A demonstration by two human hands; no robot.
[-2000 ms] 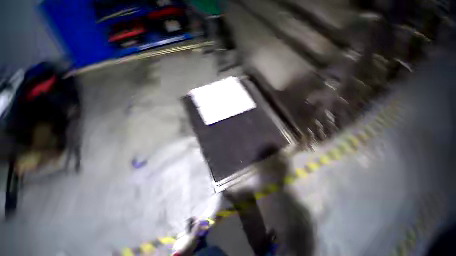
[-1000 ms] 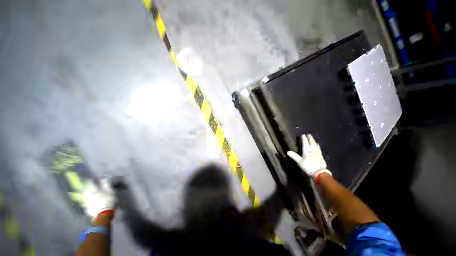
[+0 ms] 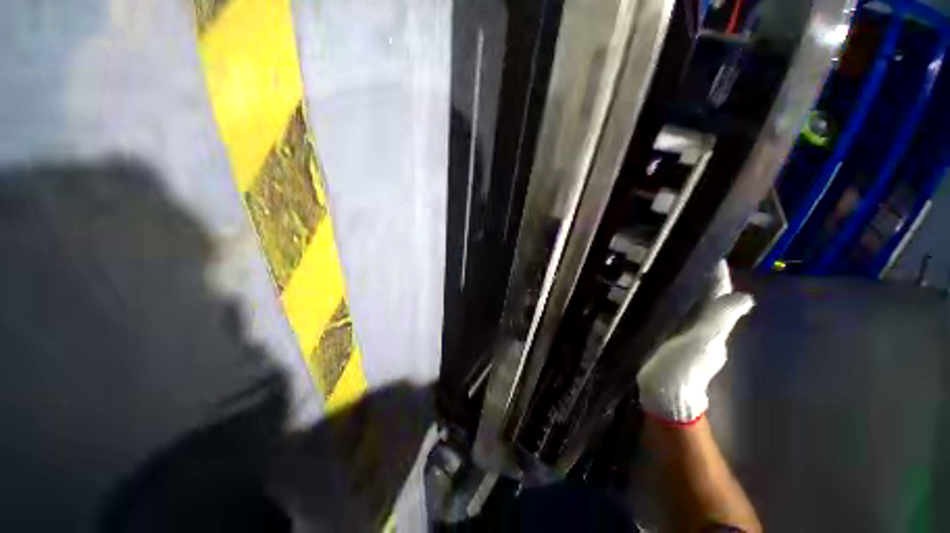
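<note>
A long dark structure with metal rails [image 3: 568, 219] fills the middle of the view, running from the top edge down towards me; it looks like the side of the low cart. A bright curved metal edge [image 3: 779, 141] bounds it on the right. My right hand [image 3: 690, 359], in a white knit glove with a red cuff, is at this right edge. Its fingers point up and away, and whether they grip the edge cannot be told. My left hand is out of the picture.
Yellow-black floor tape [image 3: 313, 276] runs along the left of the structure on grey floor. A dark shadow [image 3: 125, 344] covers the lower left. Blue shelving or framing [image 3: 875, 135] stands at the upper right. Small pale parts sit between the rails.
The view has moved in close to the dark structure. The white panel and my left hand have left the picture. My right hand is at the edge instead of spread over the dark top.
</note>
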